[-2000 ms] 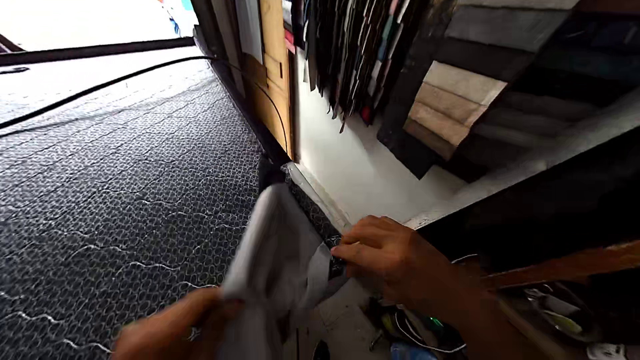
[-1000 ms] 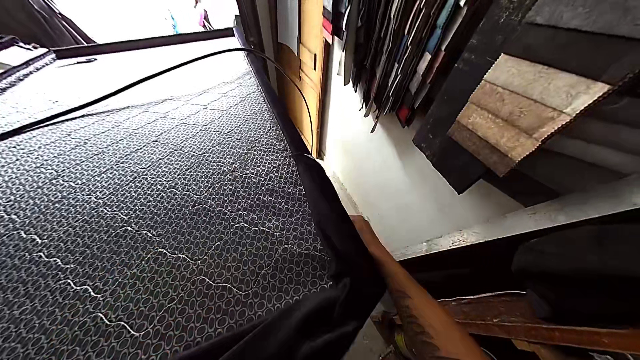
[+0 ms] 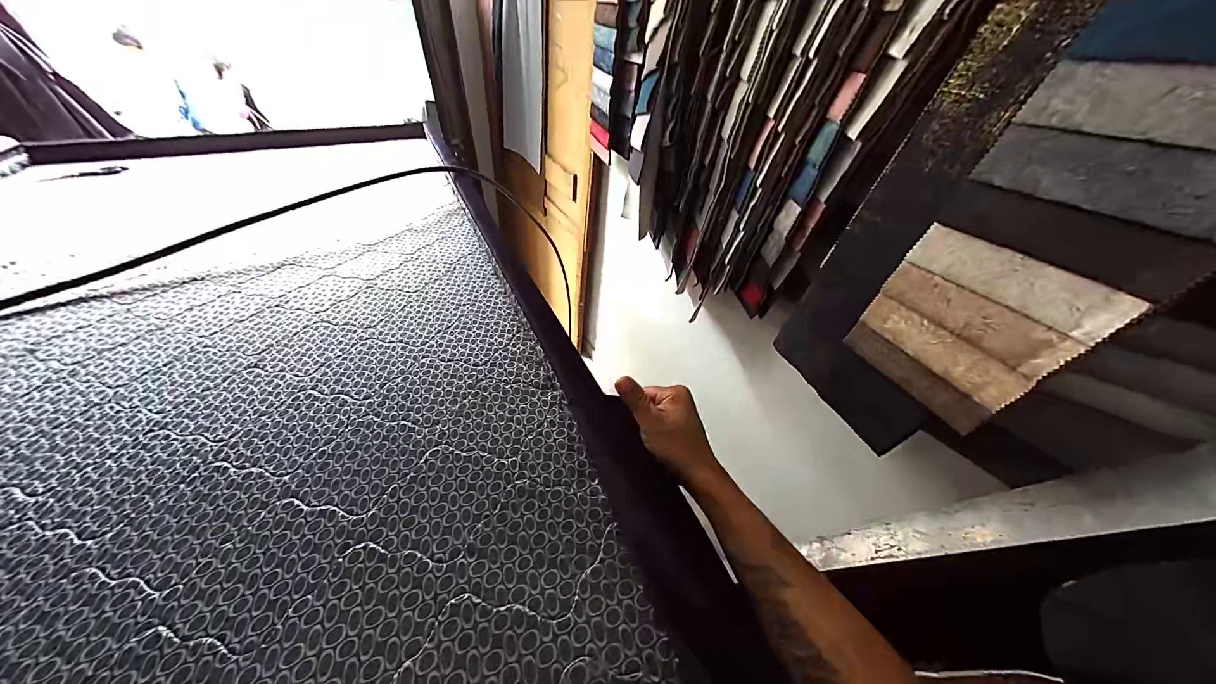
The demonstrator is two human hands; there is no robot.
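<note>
My right hand [image 3: 668, 426] grips the dark fabric border [image 3: 608, 446] along the right edge of a quilted mattress-like panel [image 3: 380, 456], its thumb up and fingers curled round the edge. The panel's cover is dark with small pale ovals and wavy stitch lines. A thin black cable [image 3: 313, 198] arches over the panel's far part and bends down at the right. My left hand is out of view.
Fabric swatches [image 3: 750, 142] hang on the white wall at the right, beside a board of grey and beige samples [image 3: 997, 323]. A wooden door [image 3: 565, 190] stands beyond the panel's right edge. People [image 3: 223, 100] are faintly visible in the bright background. A worn pale ledge [image 3: 912, 541] runs below the samples.
Two seconds ago both hands held a pale grey cloth at the panel's near corner; that cloth and my left hand are out of view now. My right hand has moved onto the dark border.
</note>
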